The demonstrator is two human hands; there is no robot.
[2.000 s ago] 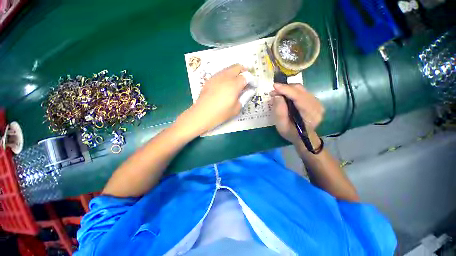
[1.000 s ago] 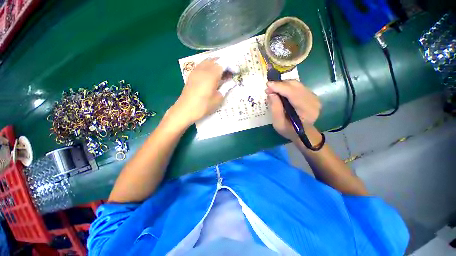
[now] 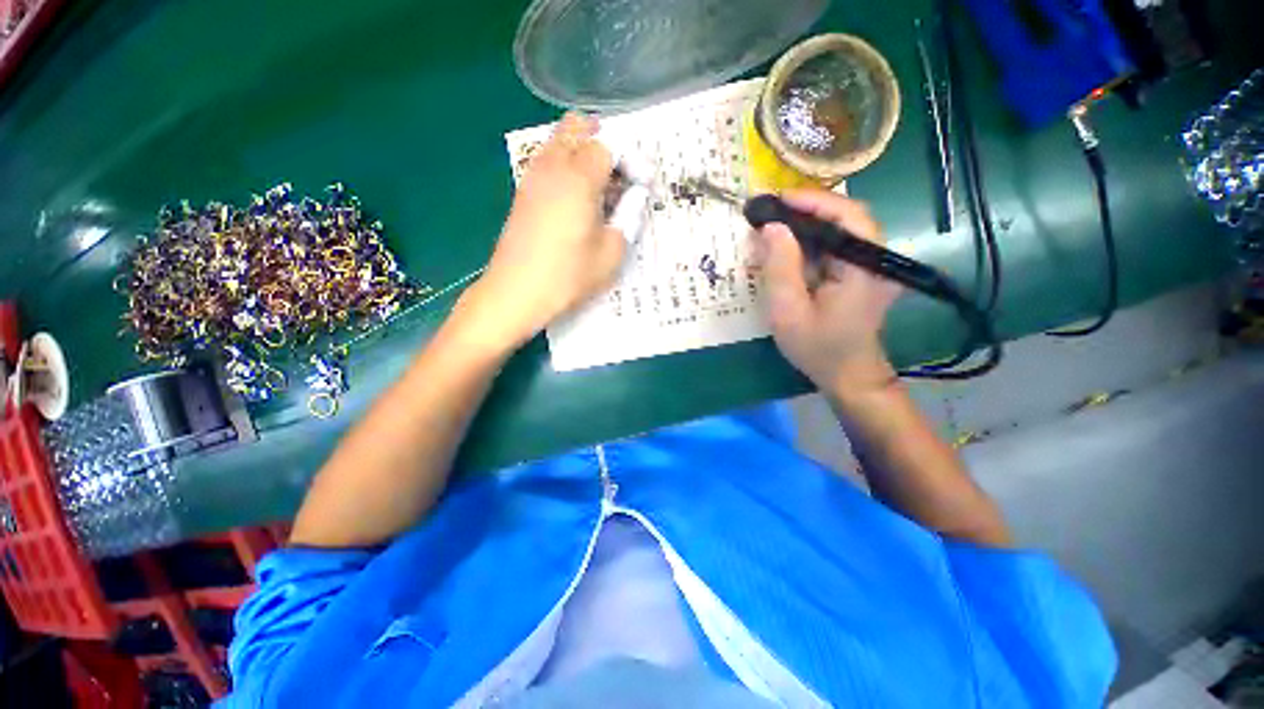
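Note:
My right hand (image 3: 828, 284) holds the black soldering iron (image 3: 866, 255) like a pen. Its metal tip points left over the white work sheet (image 3: 589, 342), near small dark parts (image 3: 685, 190). My left hand (image 3: 562, 233), with white finger cots (image 3: 631, 212), is over the sheet's left part. Its fingertips are close to the iron's tip and seem to pinch something small, too blurred to name. A thin silvery wire (image 3: 416, 306) runs from the left hand toward the reel. Another dark cluster (image 3: 711, 269) lies lower on the sheet.
A heap of ring-shaped coils (image 3: 264, 277) and a grey reel (image 3: 171, 410) are at left. A yellow cleaning pot (image 3: 829, 111) touches the sheet area at upper right. A clear lid (image 3: 665, 49), tweezers (image 3: 940, 139), blue unit (image 3: 1033, 63), and red crate (image 3: 49, 533) surround it.
The iron has swung from beside the pot to pointing left over the sheet. My left hand has moved left and up since the earliest frame, its finger cots now near the iron's tip.

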